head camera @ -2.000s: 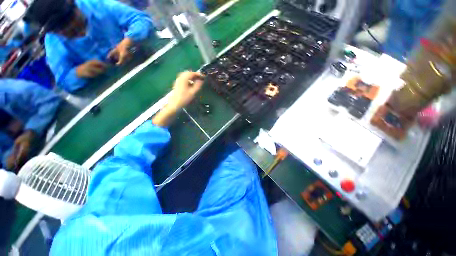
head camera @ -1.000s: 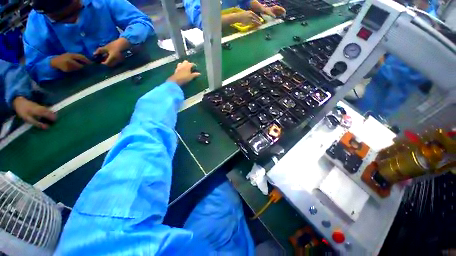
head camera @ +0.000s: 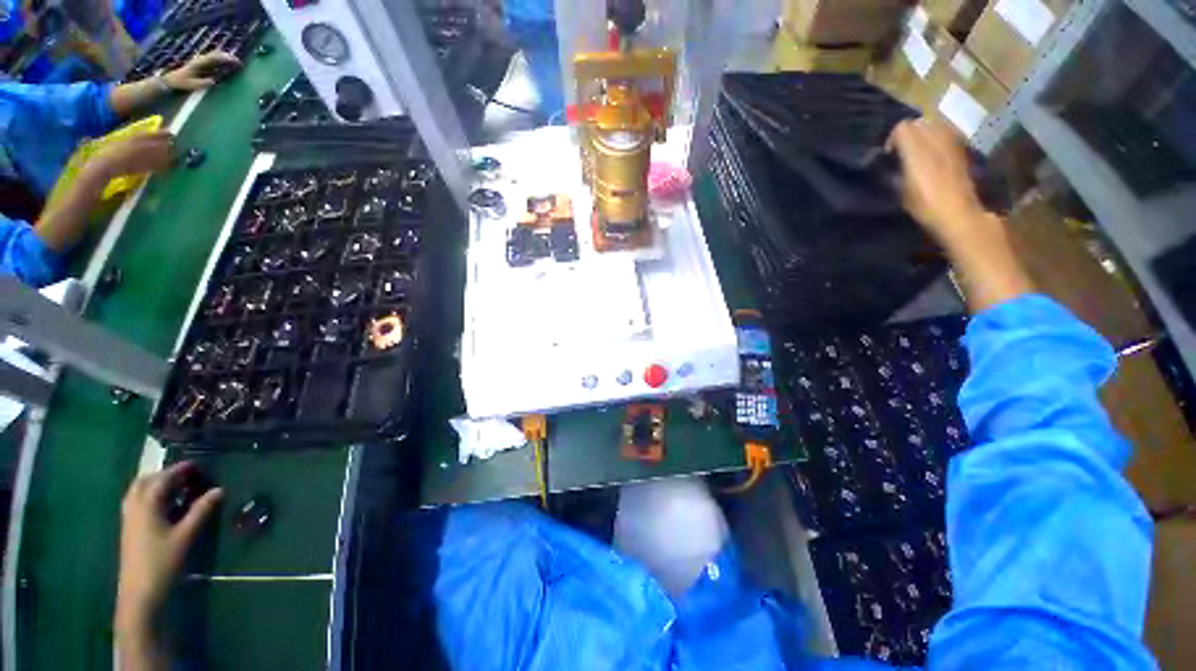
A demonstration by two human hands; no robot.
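My left hand (head camera: 155,531), at the lower left over the green bench, has a small black part (head camera: 192,496) between thumb and fingers. Another small black part (head camera: 252,514) lies just right of it. My right hand (head camera: 942,184) is at the upper right, its curled fingers at the top right corner of the tall black tray stack (head camera: 820,197); whether it grips a tray is unclear. The left blister tray (head camera: 361,409) holds rows of dark parts and one orange-brown piece (head camera: 386,330). The right blister tray (head camera: 872,433), below the stack, holds rows of small parts with pale glints.
The white press base (head camera: 551,374) with its brass press head (head camera: 620,171) stands in the middle. An orange-brown fixture (head camera: 643,433) and a keypad device (head camera: 757,380) are at its front. The conveyor (head camera: 79,433) runs at left; another worker's hands are beyond it. Cardboard boxes (head camera: 1023,46) stand behind.
The view has swung right. My left hand has moved from beside the conveyor and tray's far corner back to the near bench, now with a part. My right arm has come into view at the stack.
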